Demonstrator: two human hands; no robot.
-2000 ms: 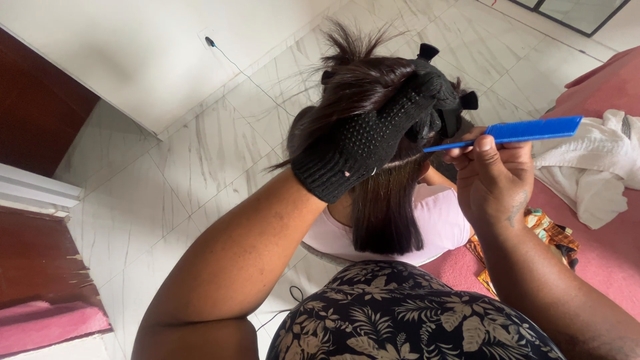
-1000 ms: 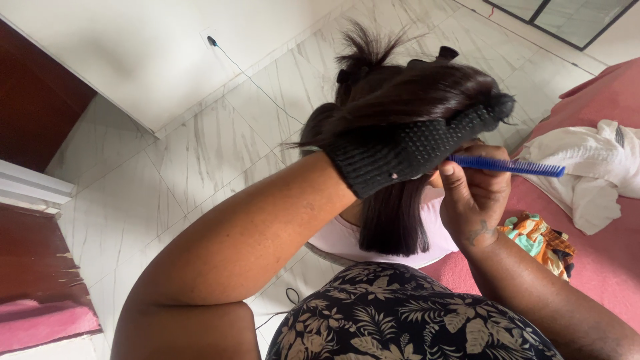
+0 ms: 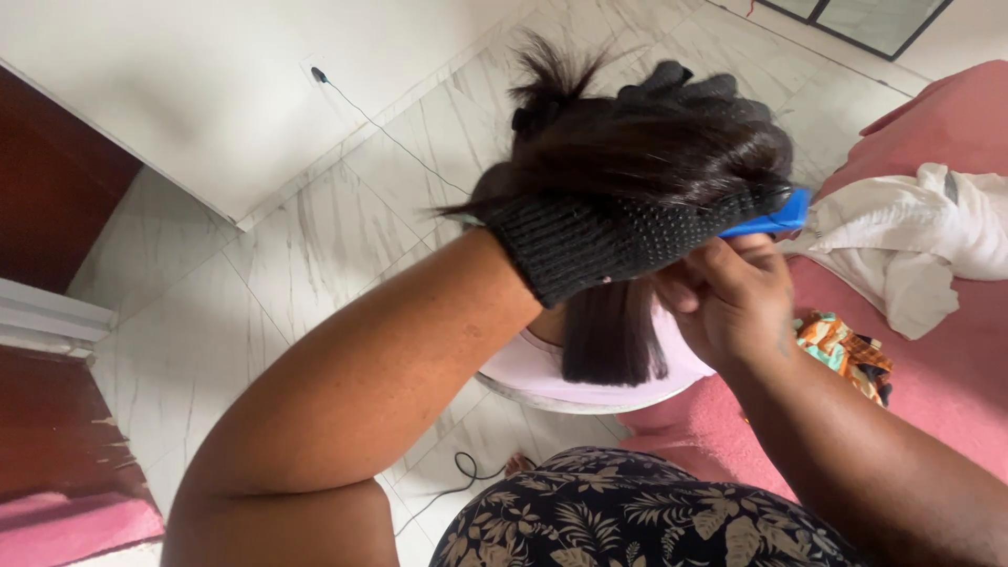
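My left hand [image 3: 630, 228], in a black knit glove with rubber dots, is at the head of a seated person in a pink top [image 3: 535, 370]. Dark straight hair [image 3: 622, 153] lies across the glove, and the fingers show beyond it at the top of the head; their grip is partly hidden. Bare, my right hand [image 3: 740, 291] is close under the glove, its fingers around a blue comb [image 3: 776, 216] that is mostly covered. A straight lock of hair [image 3: 610, 339] hangs down the person's back. A tied-up tuft [image 3: 555, 75] stands on the head's left side.
On the right, a white cloth [image 3: 906, 236] and a patterned orange cloth [image 3: 846, 354] lie on a pink cover [image 3: 961, 346]. A cord runs from a black plug [image 3: 318, 74] at the wall. Another black cord [image 3: 465, 480] lies on the marble-look floor [image 3: 173, 346].
The hair that hung beside my gloved hand two seconds ago is now draped over it. The blue comb, plainly visible before, is now mostly hidden between my hands.
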